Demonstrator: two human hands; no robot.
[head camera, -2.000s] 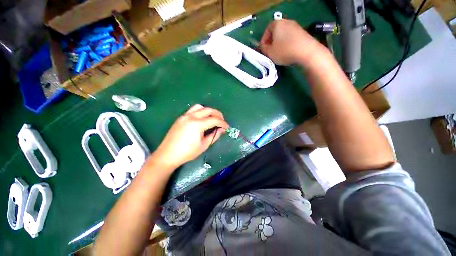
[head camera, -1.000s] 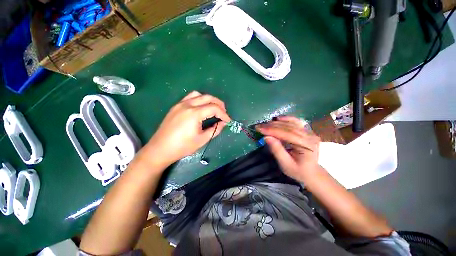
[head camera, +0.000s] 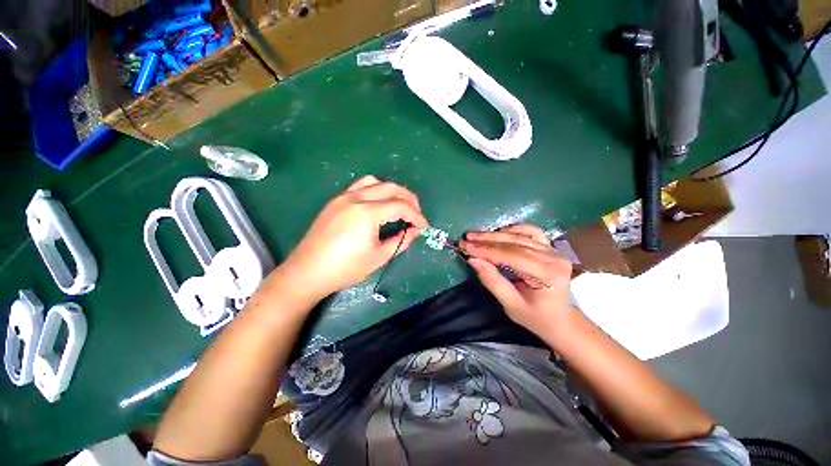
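Note:
My left hand is over the bench near its front edge and pinches a small green and silver circuit board. A dark lead wire hangs from it to a tiny pale piece at its end. My right hand is just right of the board, with its fingertips closed on a thin dark item at the board's wires; whether it is tweezers or wires I cannot tell. The blue battery is hidden, probably by my right hand. Two open white loop housings lie side by side to the left.
White loops lie stacked at the back. Assembled units lie far left. A clear plastic piece, a carton of blue batteries and a blue bin are back left. A hammer and electric screwdriver are right.
My right hand has come from the back of the bench to the board's wires, covering the blue battery that lay in view. My left hand still holds the board. The view has shifted.

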